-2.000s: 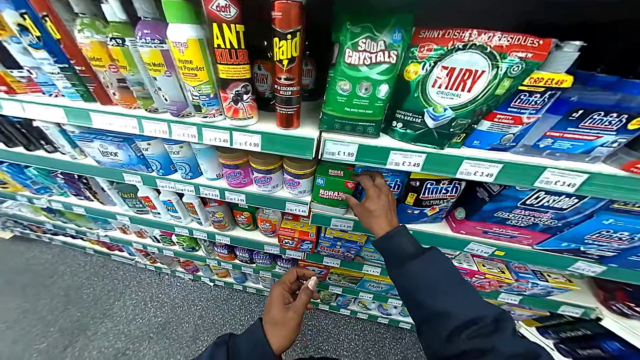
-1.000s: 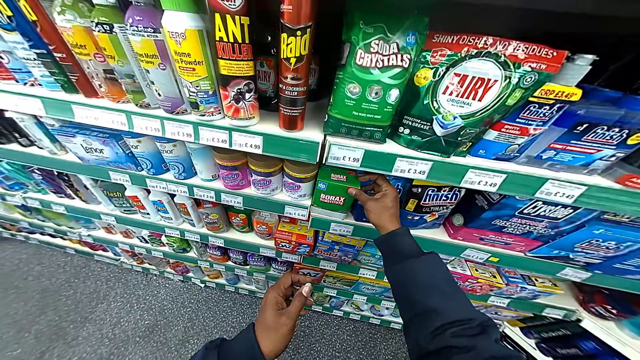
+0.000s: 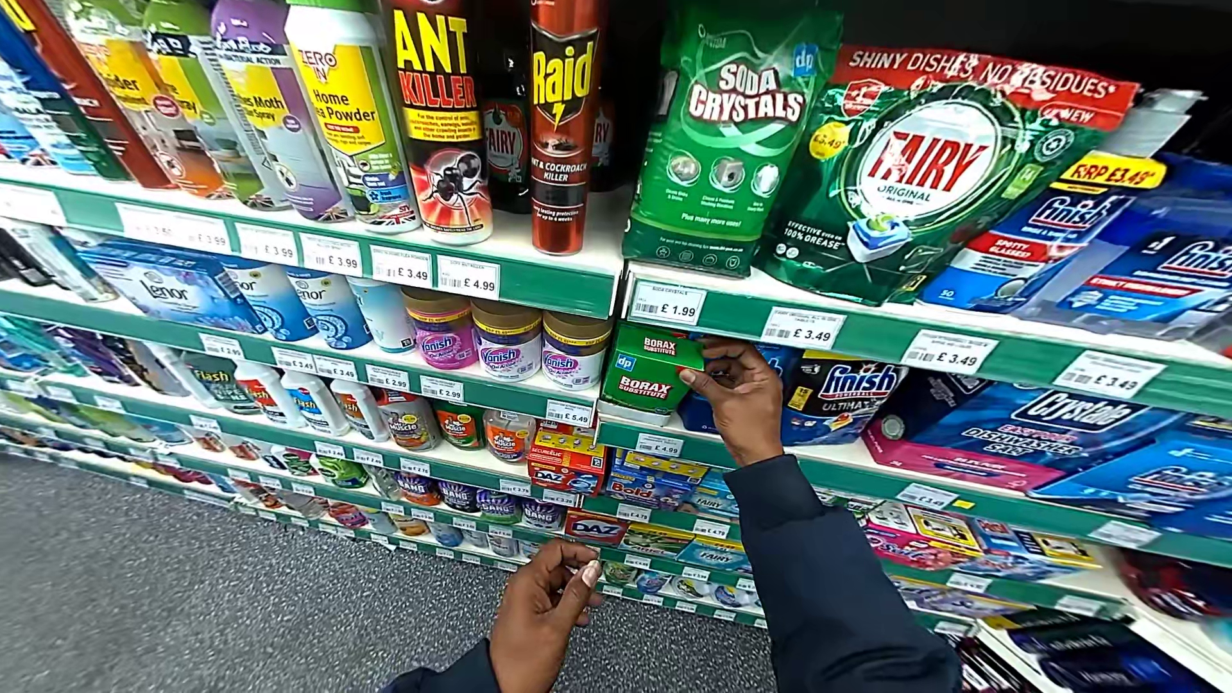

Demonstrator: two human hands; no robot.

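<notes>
On the second shelf, my right hand (image 3: pixel 746 399) grips the right side of a green borax substitute box (image 3: pixel 643 371), thumb on its front; the fingers behind are partly hidden. Just right of that hand stands a dark Finish pack (image 3: pixel 837 395). My left hand (image 3: pixel 547 606) hangs low in front of the lower shelves, fingers curled loosely, with no item visible in it. Above the box, a green soda crystals bag (image 3: pixel 731 144) stands beside a Fairy dishwasher tablet pouch (image 3: pixel 934 173).
A red Raid can (image 3: pixel 560 125) and an ant killer container (image 3: pixel 441 125) stand on the top shelf. Vanish tubs (image 3: pixel 575 351) are left of the box. The green shelf edge (image 3: pixel 866 351) with price labels runs just above my right hand. Grey speckled floor (image 3: pixel 241 597) lies lower left.
My right hand's grip has shifted on the borax substitute box, which shows more of its front than two seconds ago. My left hand stays low. The view has moved closer to the shelves.
</notes>
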